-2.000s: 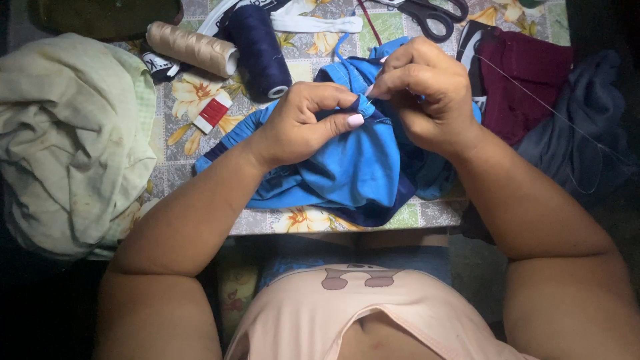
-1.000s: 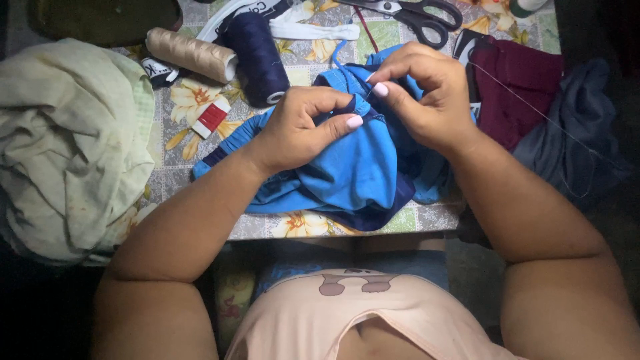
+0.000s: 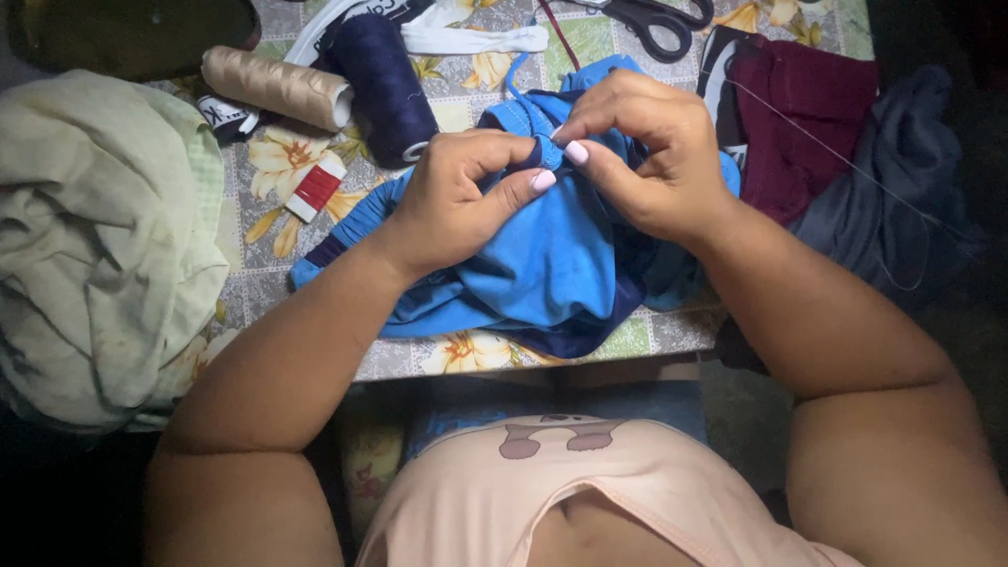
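A blue garment with navy parts (image 3: 543, 268) lies bunched on the table before me. My left hand (image 3: 472, 193) pinches a folded edge of it between thumb and forefinger. Just to the right, my right hand (image 3: 650, 150) has its thumb and forefinger together at the same fold; a tiny pale tip shows between the fingertips, too small to name for sure. A thin pale thread (image 3: 827, 150) hangs in a long loop to the right of my right hand. Beyond the fold, a blue cord (image 3: 512, 79) curls up from the garment.
Beige thread (image 3: 272, 87) and navy thread (image 3: 382, 90) cones lie at the back left, near a card of red thread (image 3: 317, 187). Black-handled scissors (image 3: 657, 24) lie at the back. Pale green cloth (image 3: 102, 244) covers the left side; maroon cloth (image 3: 811, 118) and dark grey cloth (image 3: 898, 173) lie right.
My right fingertips have shifted slightly at the fold, the thumb now reaching close to my left fingers. My left hand keeps its pinch on the blue garment.
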